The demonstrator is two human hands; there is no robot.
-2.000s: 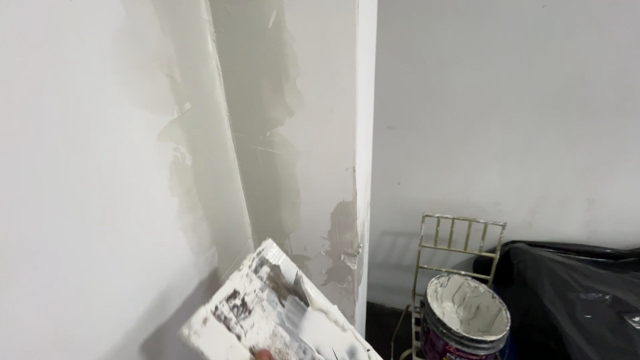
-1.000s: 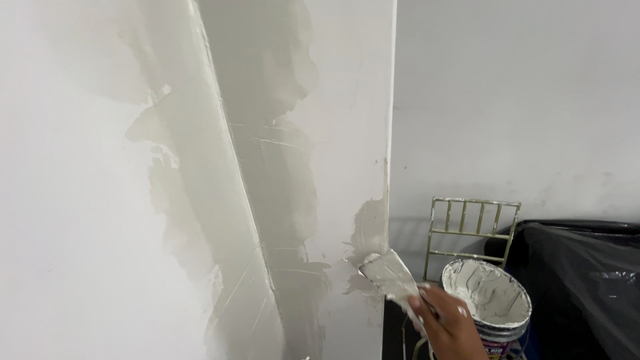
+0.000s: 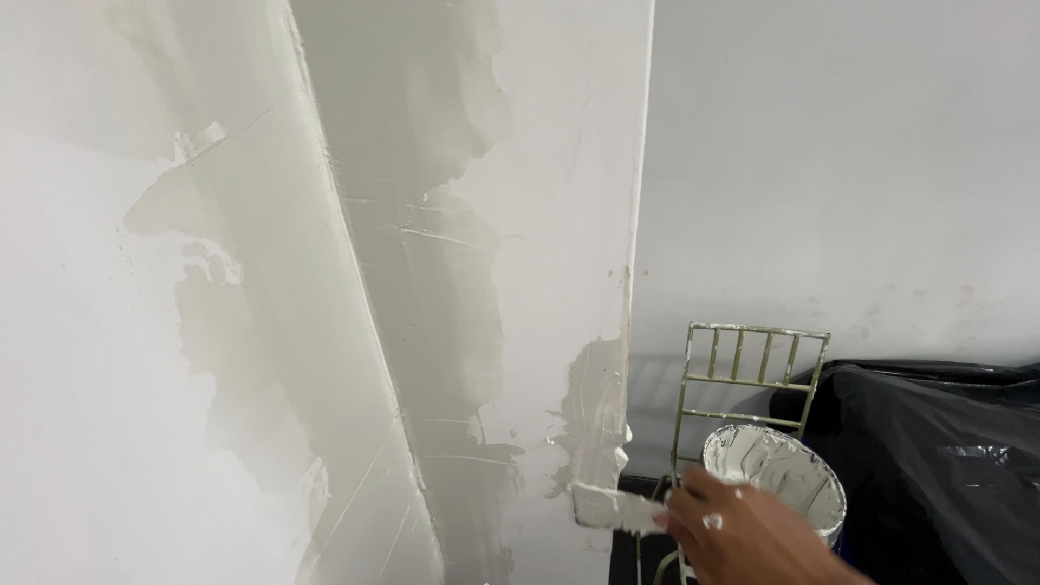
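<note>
My right hand (image 3: 735, 520) grips a putty knife (image 3: 616, 508) whose blade is coated with whitish joint compound. The blade lies against the narrow wall face near its outer corner (image 3: 632, 325), just below a damp-looking patch of compound (image 3: 597, 406). Small ridges of compound stick out from the corner edge above the blade. Broad greenish-grey bands of compound (image 3: 406, 244) run along both sides of the inside corner. Behind my right hand is a bucket (image 3: 837, 520) with compound smeared around its inner wall. My left hand is out of view.
A metal chair (image 3: 756, 329) with a barred back, spotted with white, stands by the bucket. Black plastic sheeting (image 3: 934, 439) covers something at the right, against the grey wall (image 3: 845, 162).
My right hand with the putty knife has moved down along the outer corner. The compound-covered board seen at the bottom two seconds ago is out of view.
</note>
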